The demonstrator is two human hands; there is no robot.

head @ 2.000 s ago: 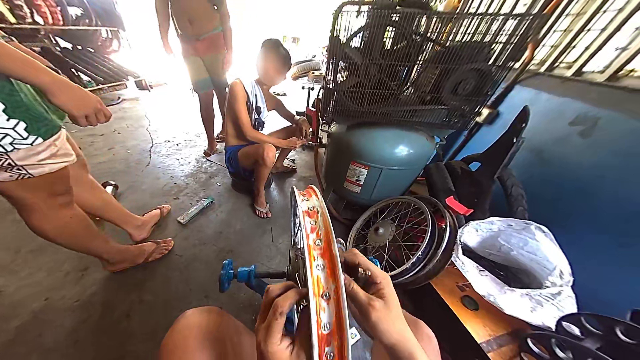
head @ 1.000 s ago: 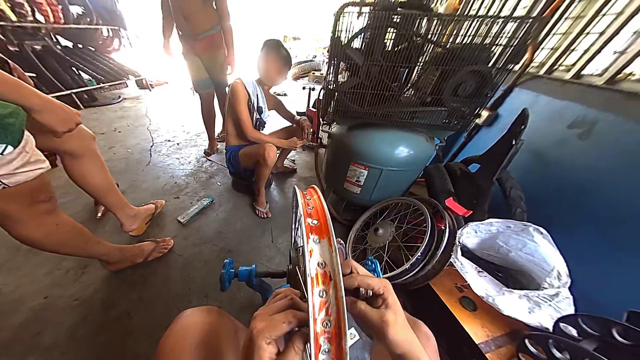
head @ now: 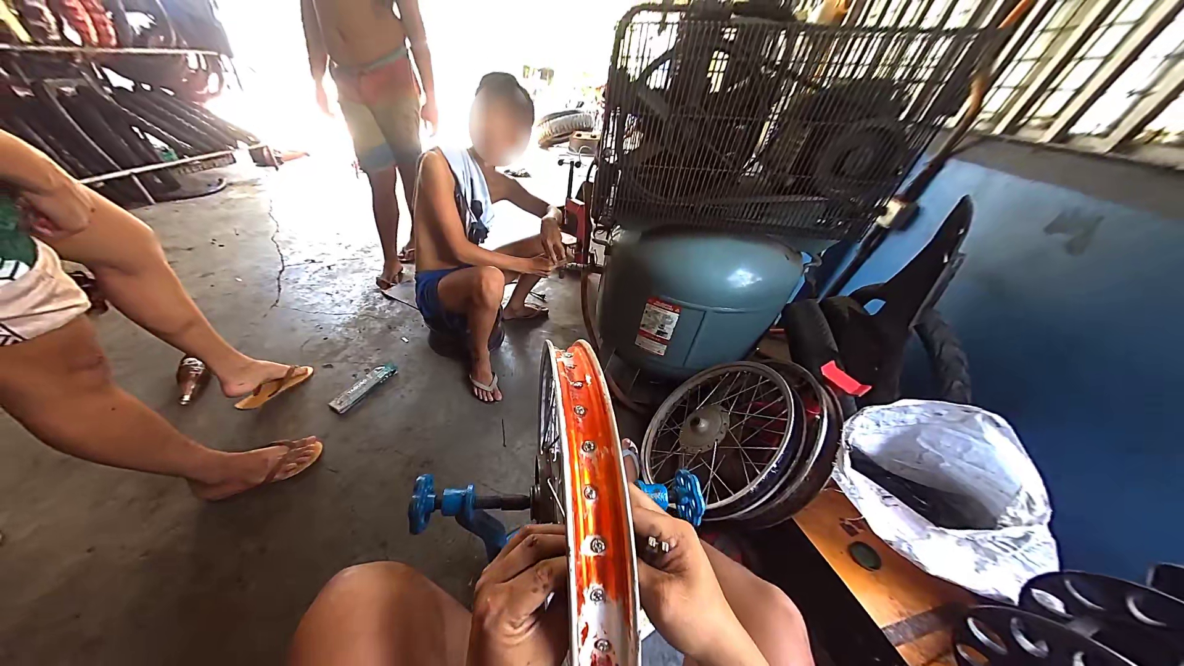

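An orange and silver spoked wheel rim (head: 592, 472) stands upright between my knees, on a blue metal wheel stand (head: 458, 504) with a round knob at each side. Spoke nipple heads line the rim's inner channel. My left hand (head: 523, 592) is at the rim's left side with bent fingers; its fingertips are hidden behind the rim. On the right side, my right hand (head: 680, 573) has its fingers curled close to the rim, and small metal pieces show between them. What its fingertips grip cannot be made out.
Spoked wheels (head: 721, 430) lean by a blue-green tank (head: 698, 301) under a wire cage (head: 786, 120). At right a white sack (head: 948, 490) rests by an orange board (head: 869, 555). One person (head: 462, 213) sits ahead, another (head: 379, 92) stands behind, and someone's legs (head: 120, 370) reach in at left near a long box (head: 363, 388).
The rim has turned a little in the stand, with its orange patches shifted. The person at left has moved their feet and arm. Both my hands stay beside the rim.
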